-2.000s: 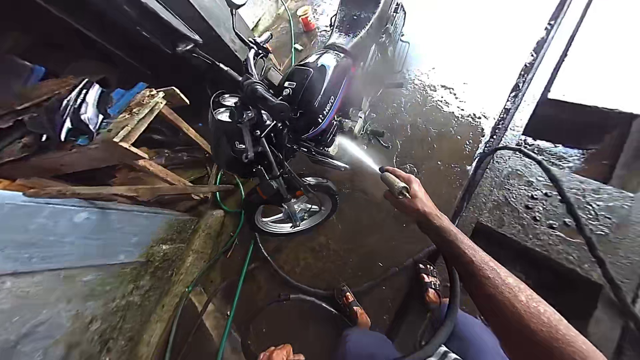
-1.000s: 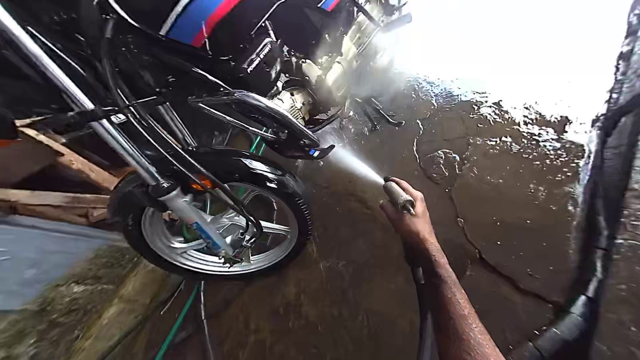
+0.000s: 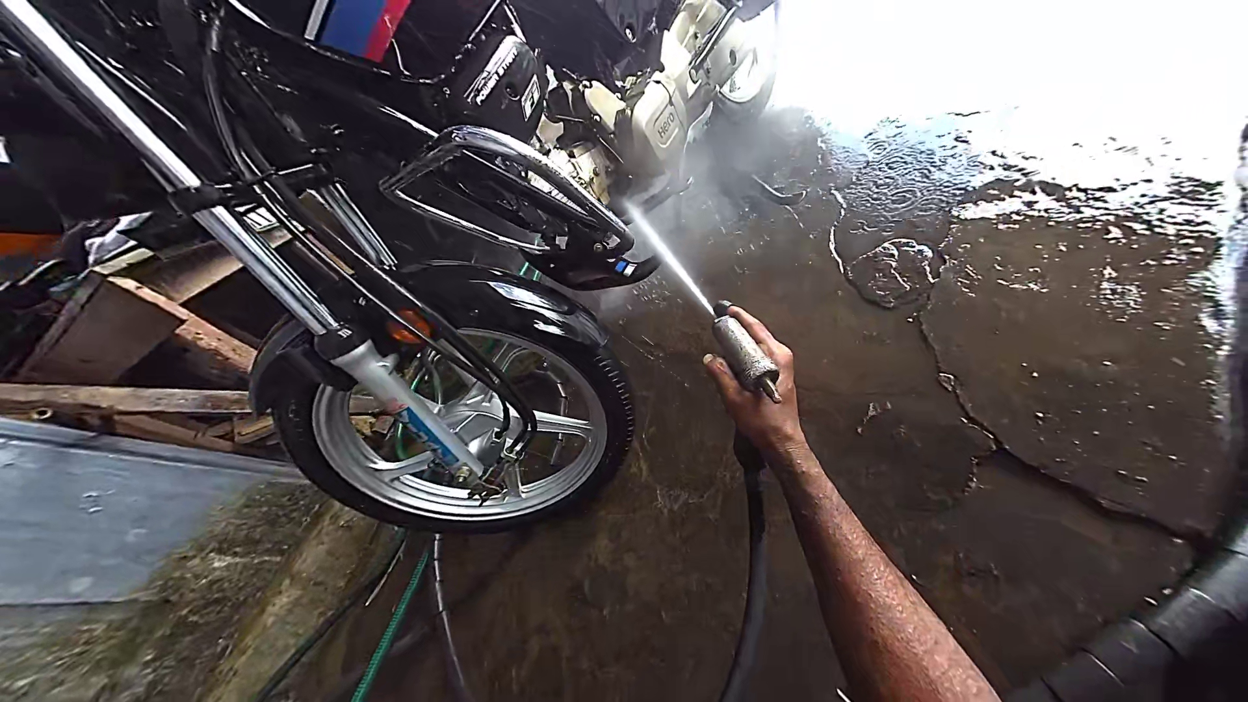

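Note:
My right hand (image 3: 765,390) is closed around a metal spray nozzle (image 3: 746,349) joined to a black hose (image 3: 755,575). A white water jet (image 3: 673,261) leaves its tip up and to the left, reaching the underside of a black Hero motorcycle near the engine cover (image 3: 658,122). Mist hangs around the lower engine. Left of the hand are the motorcycle's front wheel (image 3: 575,429), black front fender (image 3: 517,302) and chromed crash guard (image 3: 507,146). My left hand is out of view.
Wet, cracked concrete floor (image 3: 838,546) lies under and right of the motorcycle. A green hose (image 3: 395,619) runs below the front wheel. Wooden boards (image 3: 127,398) and a grey sheet (image 3: 117,517) are at left. A thick black ribbed hose (image 3: 1150,624) curves through the lower right corner.
The view has moved much closer to the motorcycle since the first frame. My left hand, at the bottom edge there, has left view. Water sprays from the nozzle throughout.

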